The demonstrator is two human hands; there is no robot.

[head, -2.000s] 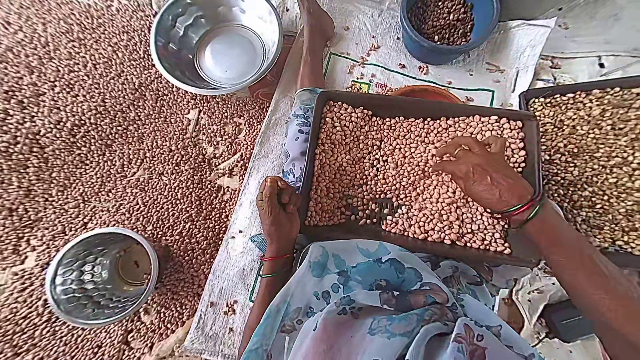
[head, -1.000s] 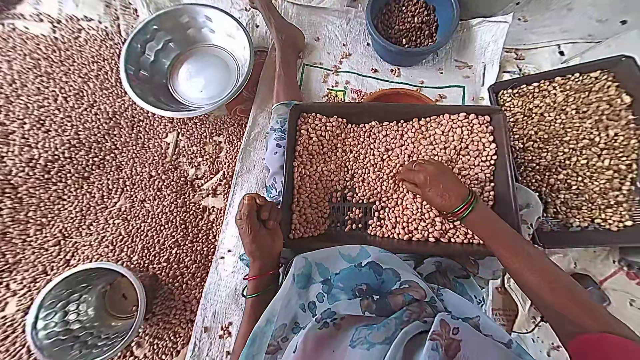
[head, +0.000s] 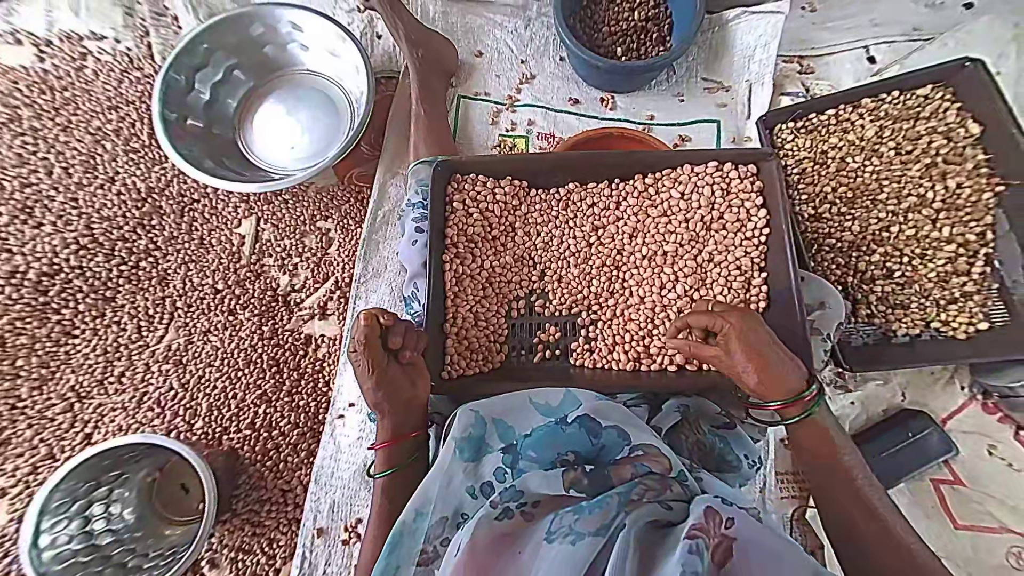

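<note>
A dark plastic tray with a slotted bottom [head: 780, 216] rests on the lap, spread with pinkish shelled nuts [head: 656, 232]. Its slots show through a gap near the lower left. Over the tray's lower right part is my right hand [head: 732, 344], fingertips pinched together at the nuts; whether a nut is between them cannot be told. My left hand [head: 390, 364] is curled beside the tray's left edge, and its closed fingers hide whatever may be inside. Bangles circle both wrists.
Many nuts [head: 160, 304] cover the floor at left, with a large steel bowl [head: 180, 104] and a smaller steel vessel [head: 206, 488]. A blue tub [head: 624, 76] and an orange bowl [head: 612, 140] stand beyond the tray. Another dark tray [head: 880, 356] of paler nuts lies right, above a dark flat object [head: 904, 444].
My right hand has moved from the upper right part of the nuts to the tray's lower right. The bare gap at the lower left has changed shape. My left hand remains curled beside the tray.
</note>
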